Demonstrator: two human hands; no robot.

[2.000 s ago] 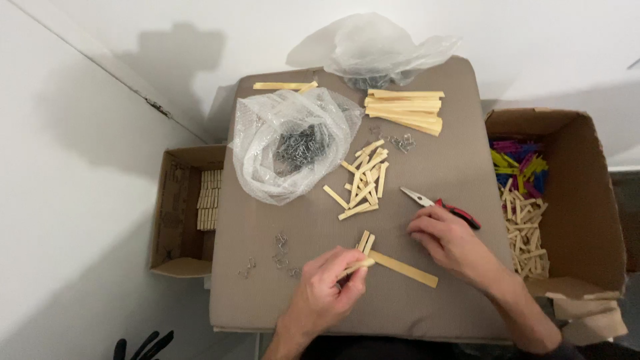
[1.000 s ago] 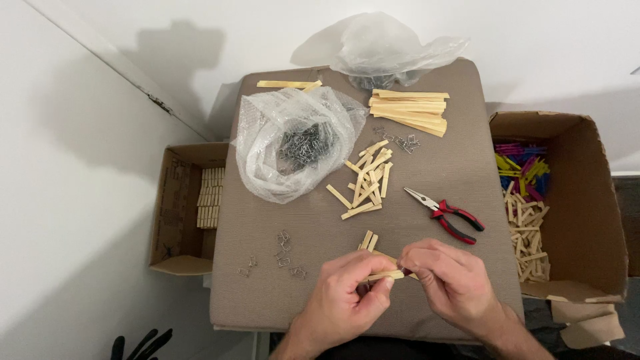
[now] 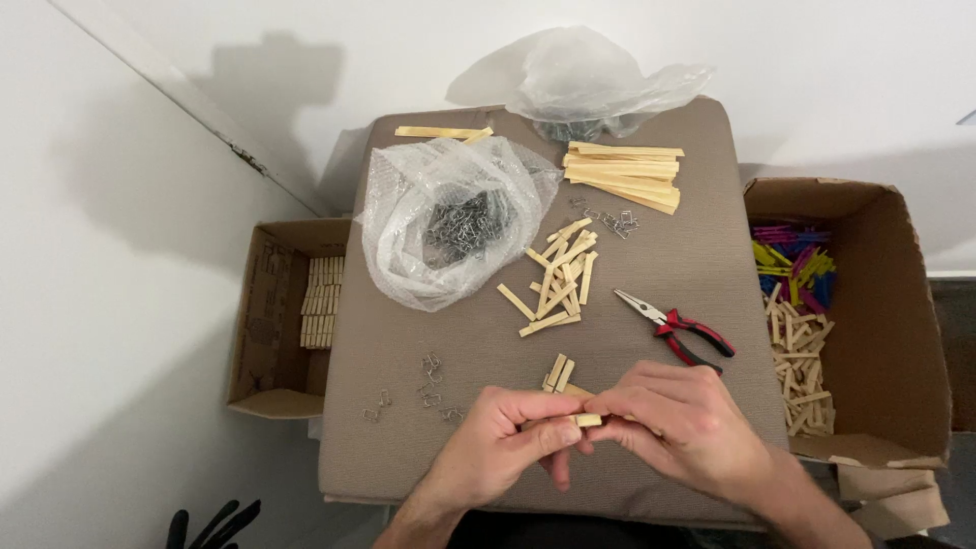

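Observation:
My left hand (image 3: 507,442) pinches a small wooden clothespin piece (image 3: 587,420) near the front edge of the padded surface. My right hand (image 3: 671,427) meets it from the right, fingertips at the piece; whether they grip part of it is hidden. Just behind the fingers lie short wooden clothespin halves (image 3: 565,375) by a flat wooden strip (image 3: 577,391), mostly covered by my hands. Red and black needle-nose pliers (image 3: 671,324) lie behind my right hand. Loose wire clothespin springs (image 3: 430,381) are left of my left hand. A pile of wooden clothespin halves (image 3: 563,278) lies farther back.
An open plastic bag (image 3: 389,259) holds metal springs; another plastic bag (image 3: 587,76) stands behind. Flat wooden strips (image 3: 625,169) lie at the back. A left cardboard box (image 3: 267,320) holds stacked wooden clothespins; a right one (image 3: 888,328) holds colored and wooden pieces. A black glove (image 3: 217,526) shows lower left.
My right hand has come from the pliers to my left hand, which has moved right. The pliers, under my right hand two seconds ago, now lie uncovered. Both hands stay together since one second ago.

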